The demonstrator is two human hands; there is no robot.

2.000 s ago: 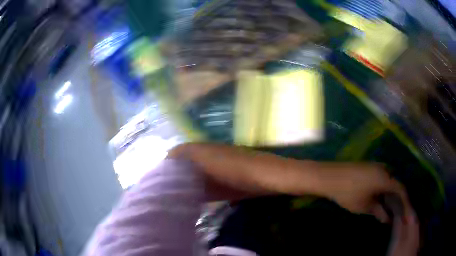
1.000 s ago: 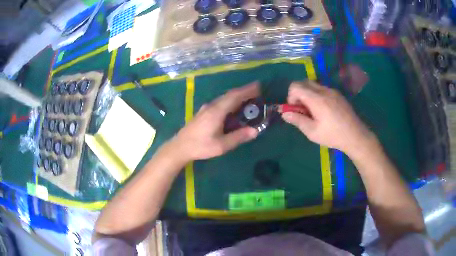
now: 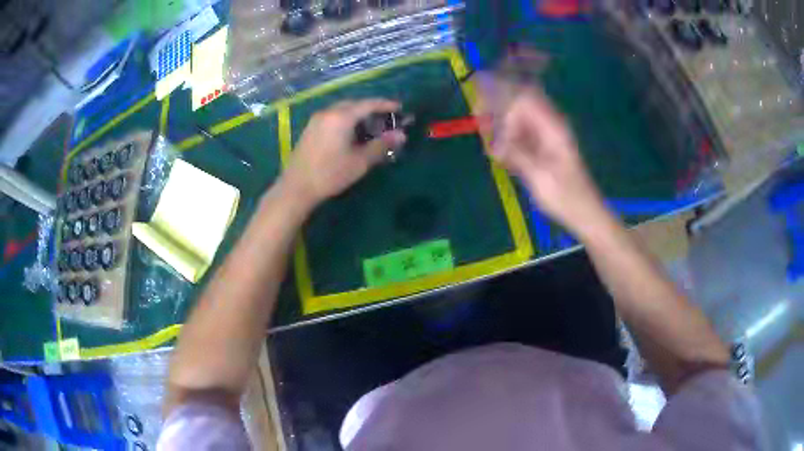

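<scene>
My left hand [image 3: 333, 151] is closed around a small round black unit [image 3: 374, 127] with a shiny metal edge, over the green mat. The fingers hide part of it, and whether the unit sits in a metal fixture cannot be told. A red handle [image 3: 453, 128] lies just right of it, pointing towards my right hand. My right hand [image 3: 533, 141] is raised at the mat's right yellow tape, blurred, at the handle's right end. Contact with the handle and anything in the fingers cannot be made out.
A tray of round black units [image 3: 99, 216] is at left, beside curled yellow label sheets [image 3: 196, 210] and a slim dark stick [image 3: 225, 146]. Stacked clear trays [image 3: 353, 46] stand behind the mat. Blue-dot [image 3: 174, 56] and red-dot sheets [image 3: 209, 69] lie rear left. More units are at rear right.
The view has shifted, and things on the bench appear further left and higher. My right hand, which gripped the red handle, has moved rightwards off most of it. My left hand still holds the unit.
</scene>
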